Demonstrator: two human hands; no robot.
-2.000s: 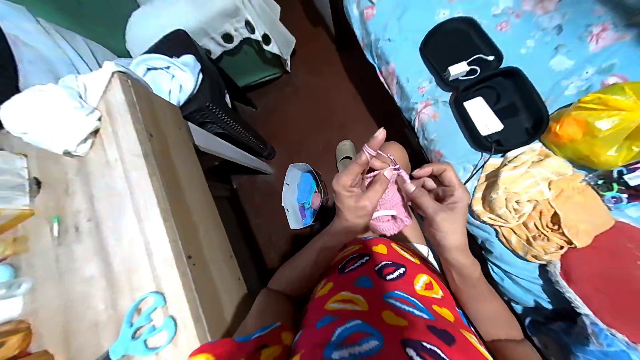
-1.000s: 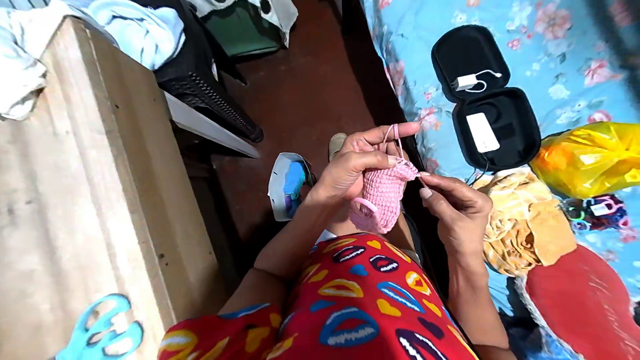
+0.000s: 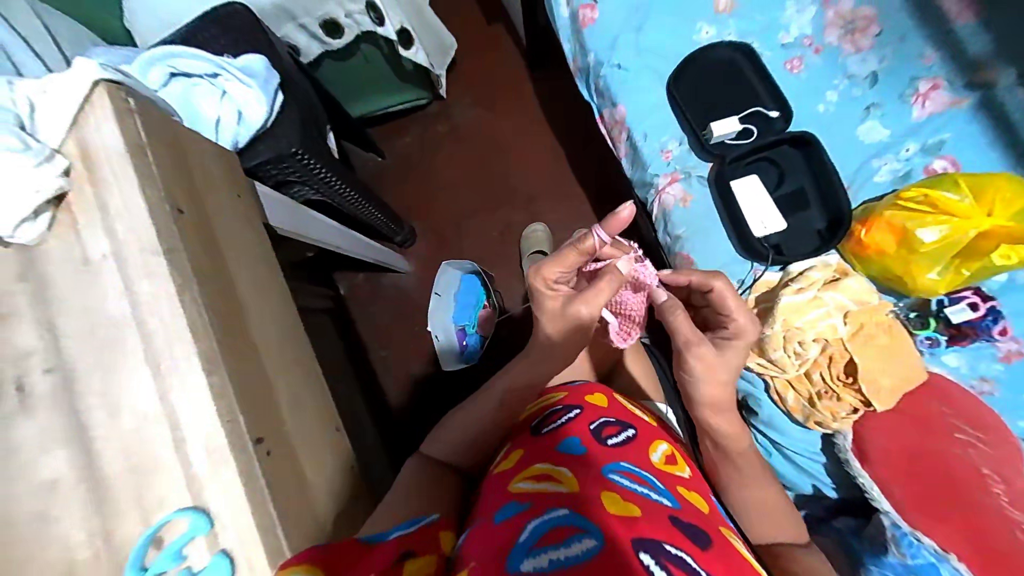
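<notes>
A piece of pink crochet or knit work (image 3: pixel 630 302) hangs between my hands above my lap. My left hand (image 3: pixel 572 288) pinches its upper left edge, with pink yarn (image 3: pixel 600 237) looped round the raised forefinger. At the work's right edge, my right hand (image 3: pixel 708 328) has its thumb and forefinger closed together; whether a thin hook or needle is between them cannot be told. Below and left, a white container (image 3: pixel 445 316) holds blue and purple items that look like yarn.
A wooden table (image 3: pixel 192 320) with light-blue scissors handles (image 3: pixel 180 544) stands left. On the flowered bedding (image 3: pixel 848 88) right lie an open black case (image 3: pixel 780 196), a yellow plastic bag (image 3: pixel 940 232), yellow cloth (image 3: pixel 832 344) and a red item (image 3: pixel 944 472). A black chair (image 3: pixel 320 184) is upper left.
The pink work has turned between my hands since a second ago, and my left forefinger now points more upward. The looped yarn stays on that finger.
</notes>
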